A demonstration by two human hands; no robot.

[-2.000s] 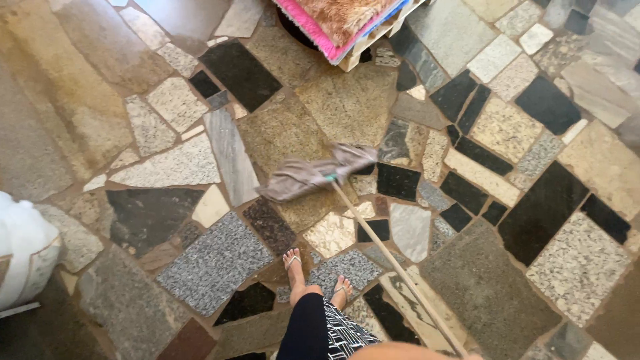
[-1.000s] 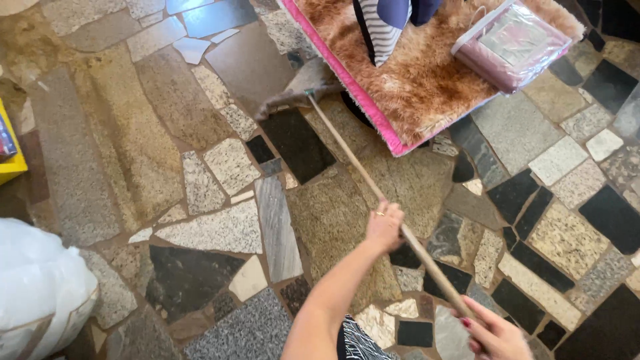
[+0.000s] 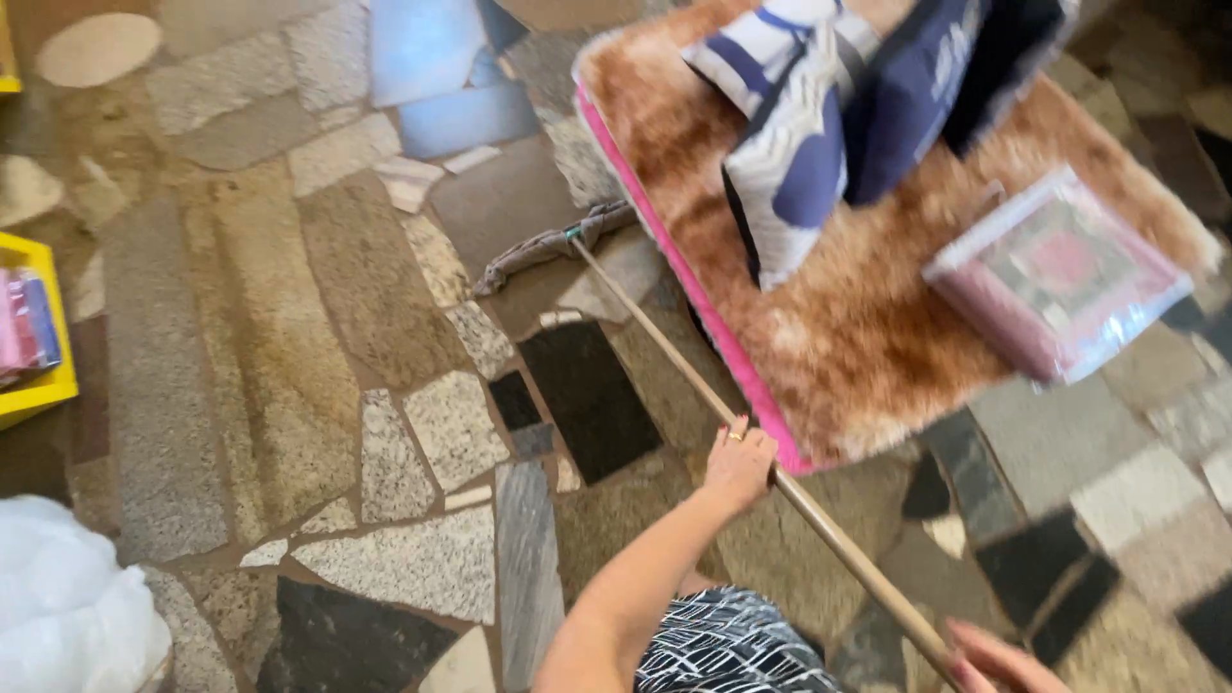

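A long wooden pole (image 3: 857,563) runs diagonally from the lower right to a floor mop head wrapped in a grey-brown cloth (image 3: 553,248). The cloth lies on the stone floor beside the pink edge of a stack of rugs. My left hand (image 3: 739,467), with a ring on one finger, is closed around the middle of the pole. Near the pole's upper end, at the bottom edge of the view, my right hand (image 3: 996,659) touches it; its fingers look partly extended and the rest is cut off, so its grip is unclear.
A brown furry rug (image 3: 866,356) tops the stack, bearing patterned cushions (image 3: 799,164) and a clear plastic package (image 3: 1059,274) with pink contents. At the left edge are a yellow crate (image 3: 43,390) with packets and a white bundle (image 3: 72,597). The floor (image 3: 423,549) is irregular stone paving.
Both hands have come into view on the pole since the earliest frame. The mop head has moved away from my feet to beside the rugs. The view has shifted toward the rug stack.
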